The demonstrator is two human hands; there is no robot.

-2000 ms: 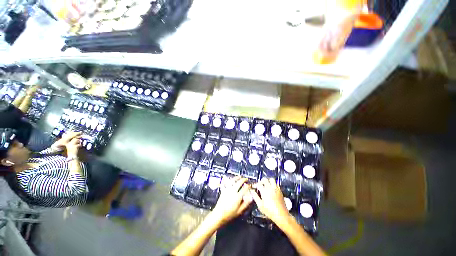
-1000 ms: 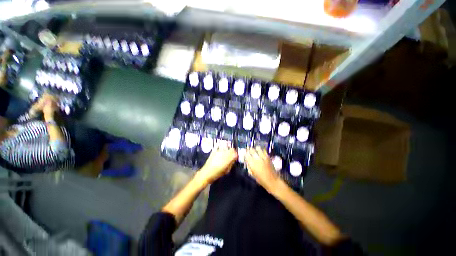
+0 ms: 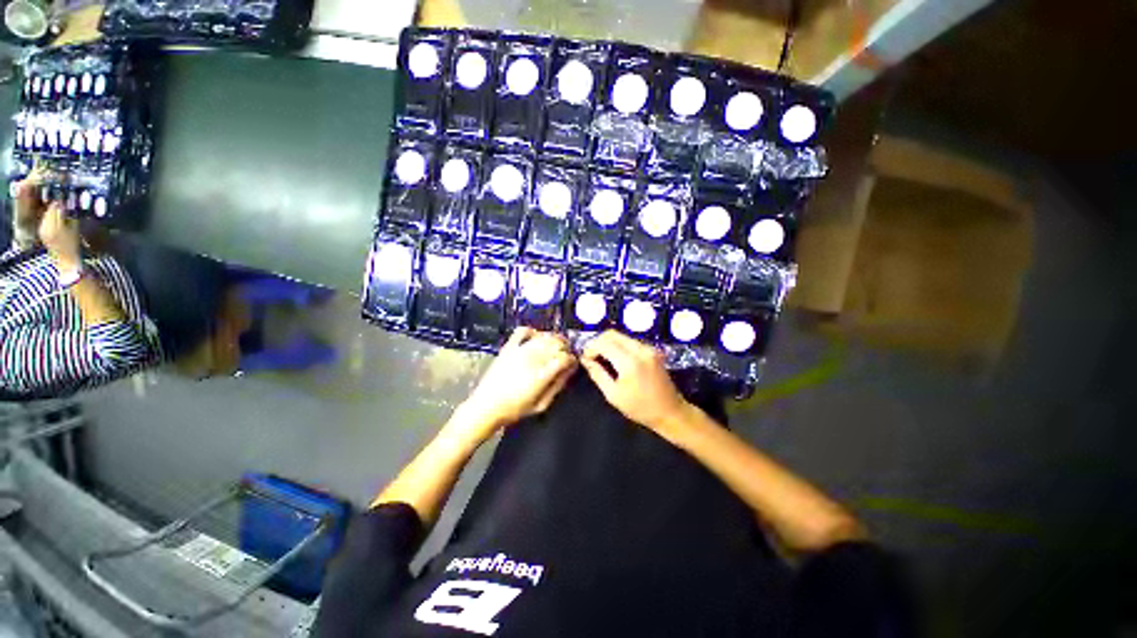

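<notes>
A black blister tray (image 3: 468,140) lies in front of me, with three rows of black units, each with a round white part (image 3: 575,82). Clear film (image 3: 736,155) shines over units on the right side of the rows. My left hand (image 3: 530,371) and my right hand (image 3: 630,374) are close together at the tray's near edge, around the middle of the front row. The fingertips of both hands pinch something small, likely clear film, at the end of a unit. The exact thing between the fingers is too small to tell.
A green bench surface (image 3: 268,162) runs left to another tray (image 3: 135,137), where a person in a striped sleeve (image 3: 106,327) works. An open cardboard carton (image 3: 941,249) stands low on the right. A blue item (image 3: 284,530) and metal-framed cart (image 3: 187,598) are at lower left.
The view has tilted down, so the tray appears higher and the shelf has mostly left the picture. My hands have stayed at the near row, fingertips close together.
</notes>
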